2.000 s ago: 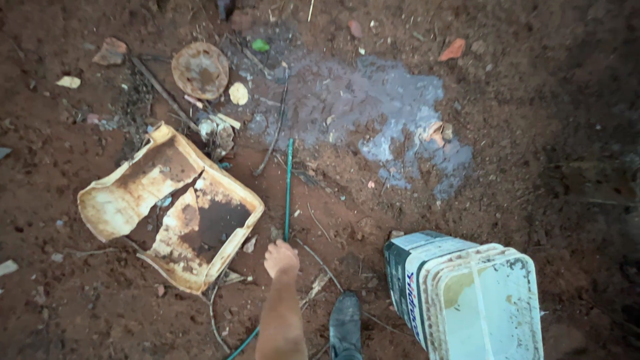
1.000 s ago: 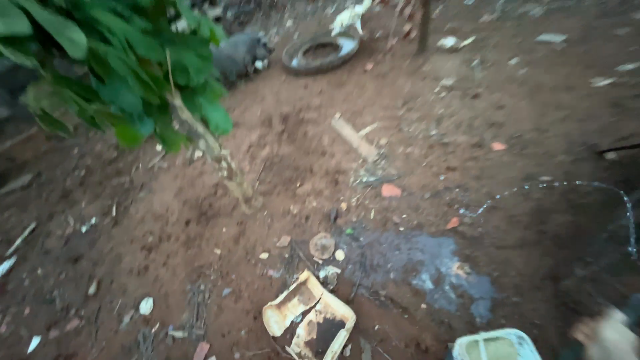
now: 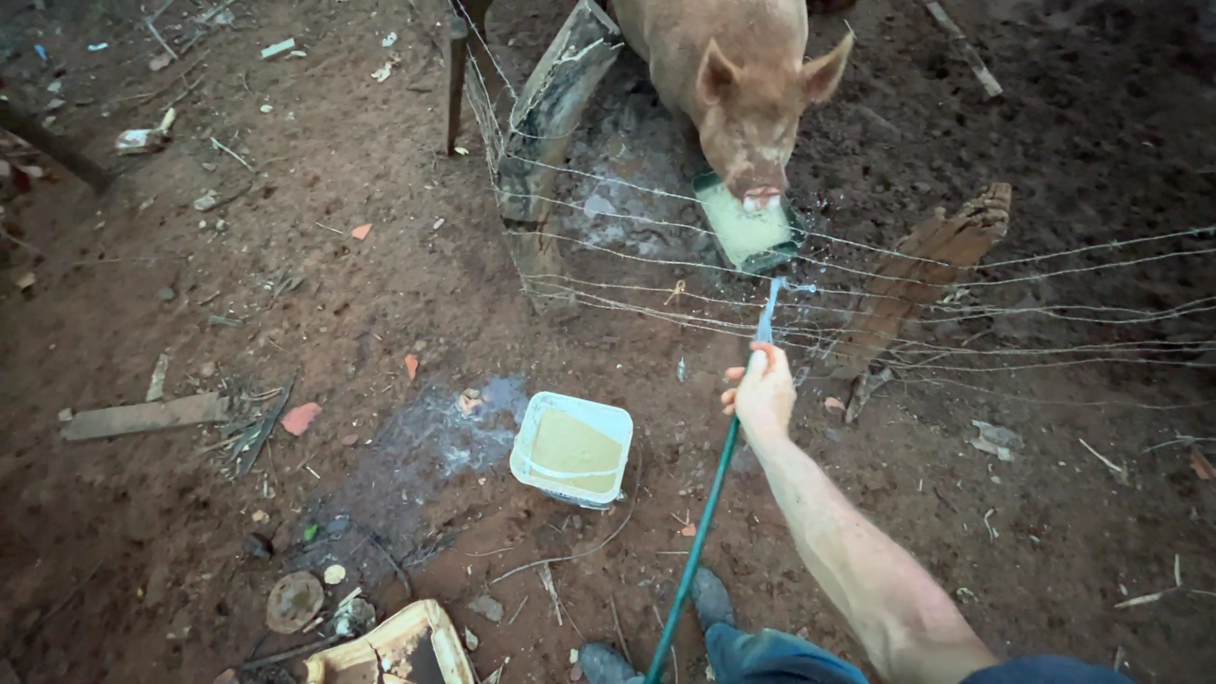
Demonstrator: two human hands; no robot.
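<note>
My right hand (image 3: 763, 391) is shut on the end of a green garden hose (image 3: 701, 537), and water (image 3: 767, 313) sprays from it through a barbed wire fence (image 3: 655, 256). Just past the wire, a dark trough (image 3: 748, 228) holds pale, wet contents. A brown pig (image 3: 755, 104) has its snout over the trough. To the left of my hand, a square plastic bucket (image 3: 573, 451) with yellowish contents stands upright on the dirt. My left hand is out of the frame.
Wooden posts (image 3: 921, 271) (image 3: 546, 142) carry the wire. Near my boots (image 3: 711, 598) lies a broken plastic container (image 3: 408, 646). A wood plank (image 3: 142, 416) and a wet patch (image 3: 427, 446) are on the ground at left.
The view has swung widely. The pig and trough have come into view. Two seconds ago a hand was at the green hose low on the ground; now my right hand holds the hose up, spraying water.
</note>
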